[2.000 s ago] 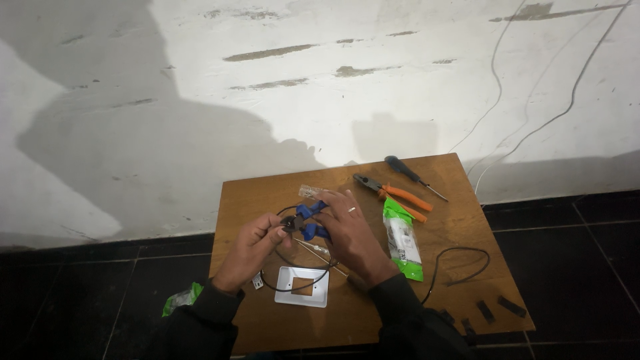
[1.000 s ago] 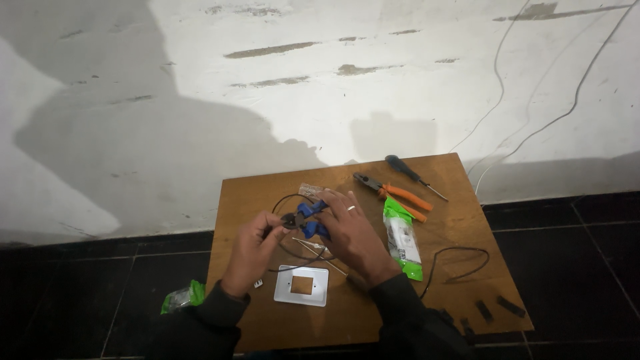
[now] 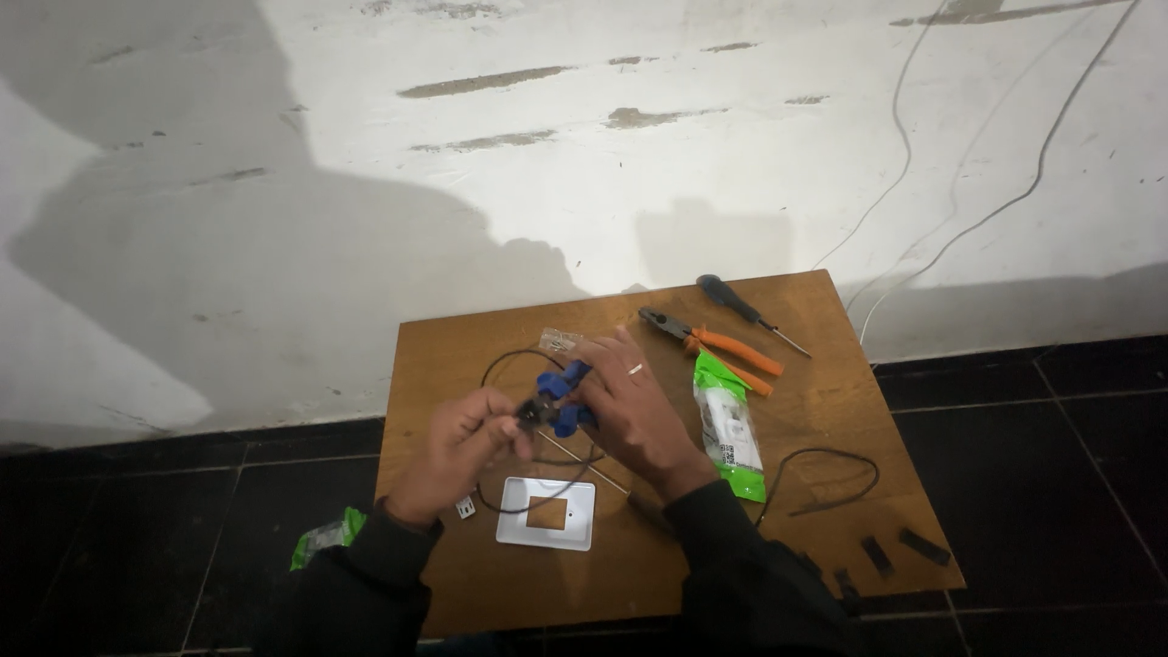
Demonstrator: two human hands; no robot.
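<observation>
My right hand (image 3: 630,401), with a ring on one finger, grips blue-handled pliers or cutters (image 3: 559,401) above the wooden table. Close to their dark jaws, my left hand (image 3: 465,447) pinches something small; it is blurred, and I cannot tell whether it is the end of the black cable (image 3: 484,383) looping around there. Below the hands lies a white wall plate (image 3: 546,514) with a square opening. A small white part (image 3: 466,507) rests beside my left wrist. Between the hands and the plate runs a thin metal shaft (image 3: 584,464), its far end hidden near my right sleeve.
Orange-handled pliers (image 3: 721,347), a screwdriver (image 3: 753,315) and a green-and-white packet (image 3: 730,424) lie at the right of the wooden table (image 3: 639,584). A small clear bag (image 3: 558,340) is behind my hands. Black pieces (image 3: 876,554) sit at the right front corner; another packet (image 3: 327,538) is at left.
My left hand has shifted slightly at the jaws of the blue-handled tool and is blurred now. My right hand keeps its hold on the handles.
</observation>
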